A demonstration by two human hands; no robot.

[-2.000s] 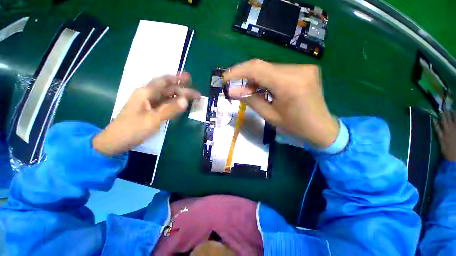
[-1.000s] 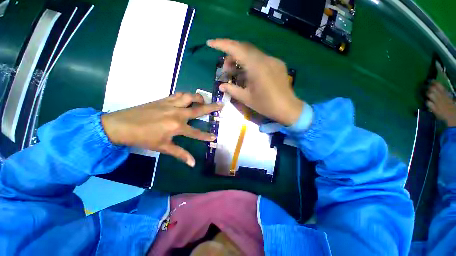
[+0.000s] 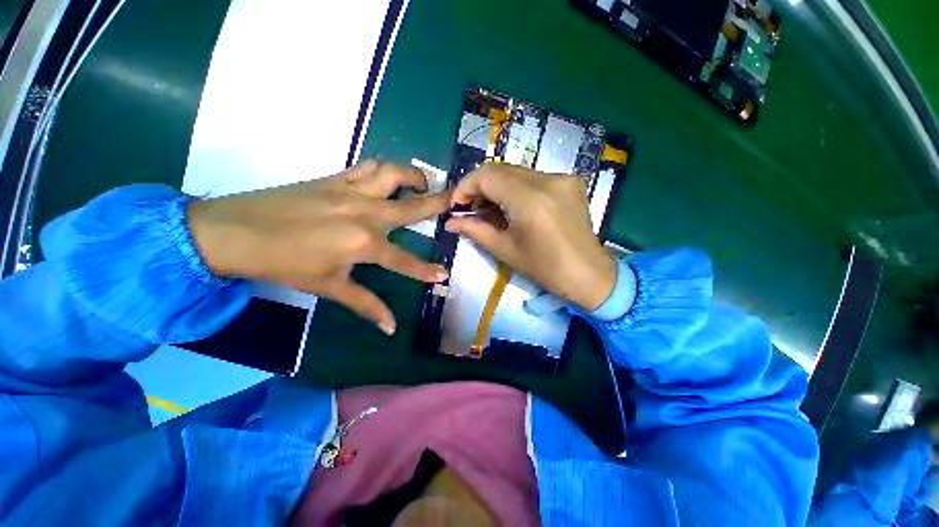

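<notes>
The open tablet unit (image 3: 523,309) lies upright in front of me, silver-white inside, with a board and chips at its top end. An orange flex cable (image 3: 492,314) runs down its middle. My left hand (image 3: 324,239) is spread flat, fingertips on the tablet's left edge, holding nothing. My right hand (image 3: 535,224) is over the tablet's middle, thumb and forefinger pinched at the left edge beside my left fingertip. A small dark piece seems to be between them, but it is too small to tell. A pale liner piece (image 3: 426,198) lies partly under my left fingers.
A large white release-liner sheet (image 3: 278,103) lies at left, its black end (image 3: 252,335) near my left sleeve. Another open tablet (image 3: 690,46) lies at the far right. A long dark strip sheet (image 3: 839,340) lies at right. Another person's blue sleeve (image 3: 891,473) shows at lower right.
My left hand has gone from raised to spread on the tablet's edge. My right hand has moved down from the tablet's top end, uncovering the board. The camera view has shifted.
</notes>
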